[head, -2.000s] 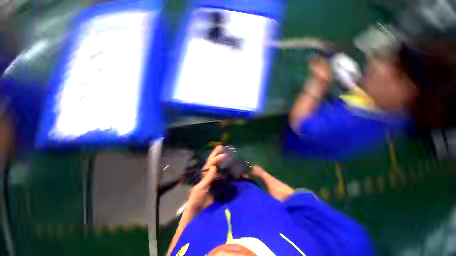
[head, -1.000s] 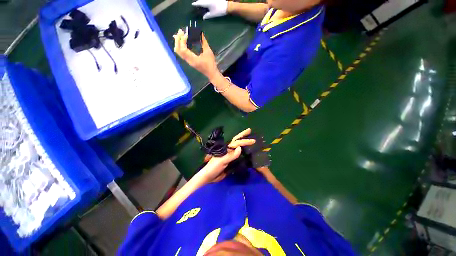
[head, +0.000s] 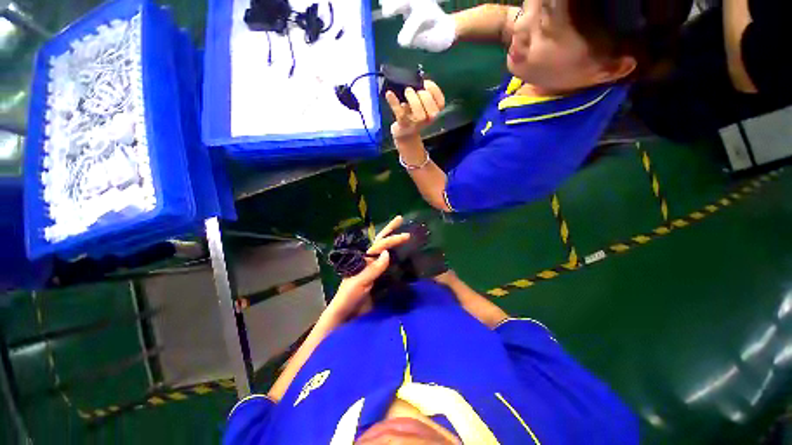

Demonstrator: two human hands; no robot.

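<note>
Several black power adapters [head: 421, 261] are bunched in front of my chest, at the lower middle. Their black cords [head: 349, 252] hang in coils at the left of the bunch. My left hand [head: 375, 259] is closed around the cords and the left side of the bunch, with its fingers over the top. My right hand [head: 445, 280] is at the right side of the bunch, against the adapters, and its fingers are mostly hidden behind them.
A blue tray [head: 178, 130] of small white parts is at upper left. Another blue tray [head: 295, 146] holds black adapters. A coworker [head: 530, 148] at upper right holds one black adapter [head: 401, 80]. A metal frame post [head: 227, 304] stands left of me.
The view has swung so the trays and coworker sit further right. The coworker's adapter now shows its cord hanging over the tray. My hands still hold the bunch at my chest.
</note>
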